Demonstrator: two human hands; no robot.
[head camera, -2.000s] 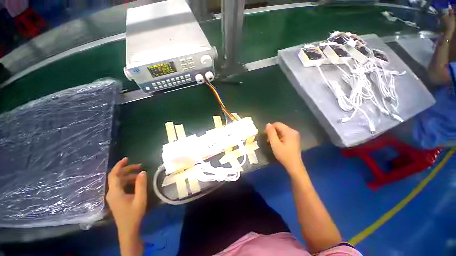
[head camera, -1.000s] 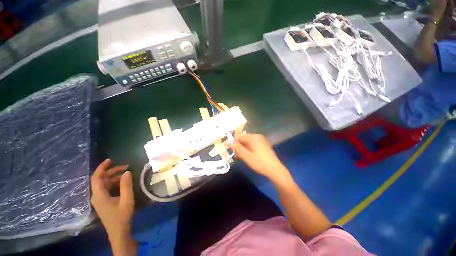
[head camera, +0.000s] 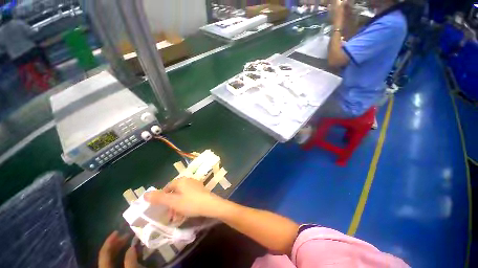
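Observation:
The long white power strip (head camera: 205, 163) is taped to the green bench with cream strips, with coloured wires at its far right end. My right hand (head camera: 186, 198) is over its left part, with fingers on a white power adapter (head camera: 147, 209). White cable (head camera: 175, 235) lies blurred below the adapter. My left hand (head camera: 118, 252) is at the bottom left, beside the strip's left end, fingers apart, partly cut off by the frame edge.
The light grey instrument (head camera: 99, 123) with a lit display stands at the back left. A grey pad (head camera: 278, 125) holds several open adapters and white cables. A film-wrapped slab (head camera: 36, 225) is at the left. A person in blue (head camera: 375, 47) is beyond a red stool (head camera: 343, 137).
The view has turned to the right and up. My right hand has moved from the strip's right end to the adapter at its left part.

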